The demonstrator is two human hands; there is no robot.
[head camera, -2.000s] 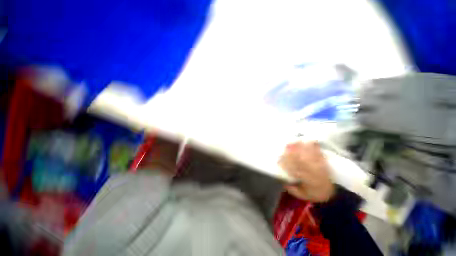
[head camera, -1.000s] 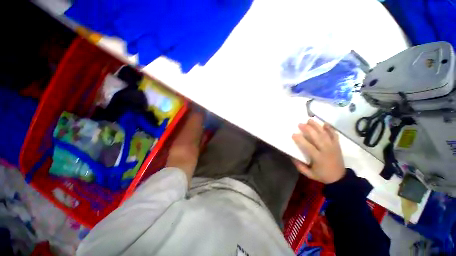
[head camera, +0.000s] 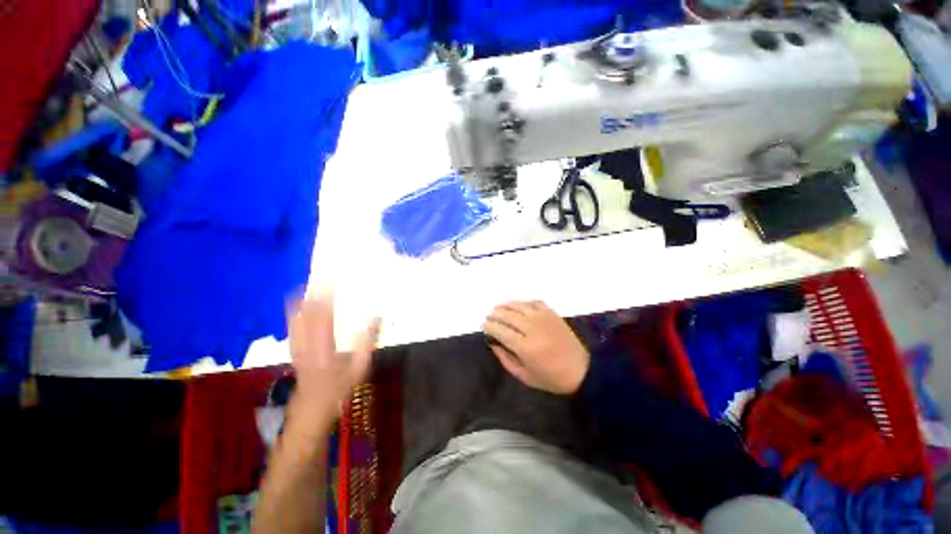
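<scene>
My left hand (head camera: 325,349) is raised at the table's near edge, blurred, fingers apart, beside the stack of bright blue cut panels (head camera: 235,209). It holds nothing that I can see. My right hand (head camera: 539,346) rests on the near edge of the white table (head camera: 417,302), fingers slightly bent, with nothing visible in it. A clear plastic bag with blue pieces (head camera: 435,216) lies left of the needle area. The white-grey sewing machine (head camera: 667,104) stands across the back of the table.
Black scissors (head camera: 570,203) lie below the machine arm. A dark flat object (head camera: 801,209) lies at the machine's right end. Red baskets with blue and red cloth (head camera: 871,365) stand under the table. A purple machine part (head camera: 63,245) is at the far left.
The view has turned and shows more of the machine and blue panels. My left hand has come up from beside the red basket to the table edge. My right hand stays at the edge.
</scene>
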